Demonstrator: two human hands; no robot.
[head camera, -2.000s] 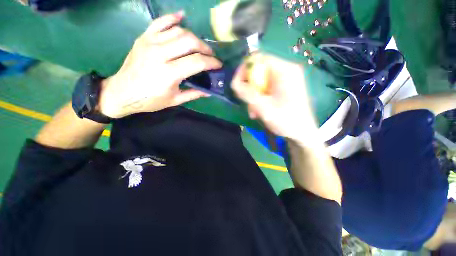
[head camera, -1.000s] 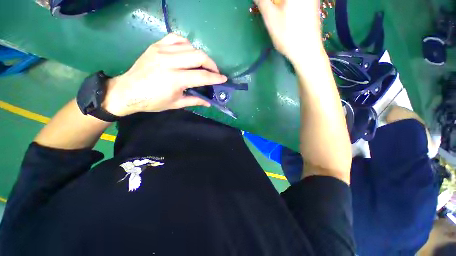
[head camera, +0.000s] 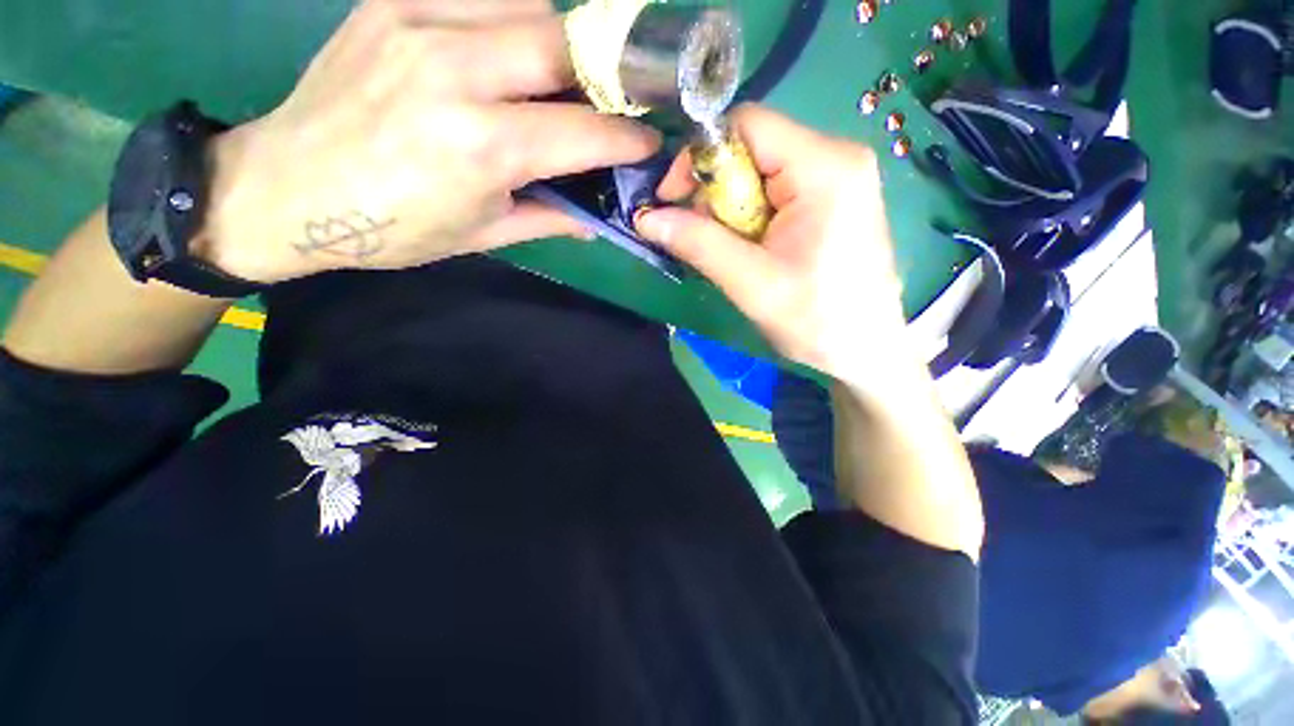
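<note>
My left hand (head camera: 426, 142) holds a dark moulded housing (head camera: 607, 199) near the front edge of the bench. My right hand (head camera: 802, 234) grips a mallet (head camera: 678, 60) by its short yellowish handle. The mallet has a silver metal head and a pale yellow face, and its head is just above and beyond the housing. My right thumb and fingertip touch the housing at its recess, where a small copper-coloured spot shows. The fingers partly hide the recess. A curved dark band (head camera: 785, 60) shows beyond the mallet. Loose copper-coloured rivets (head camera: 925, 60) lie on the bench to the right.
Dark housing-and-band assemblies (head camera: 1036, 185) overlap at the right, partly on a white sheet (head camera: 1114, 319). A person in dark blue (head camera: 1100, 567) is close by at the right. The green bench (head camera: 170, 54) has its front edge near my body. A blue object (head camera: 731, 366) shows below that edge.
My right hand has come back from the rivet pile to the housing and now has the mallet in it. My left hand still holds the housing. The view has shifted slightly.
</note>
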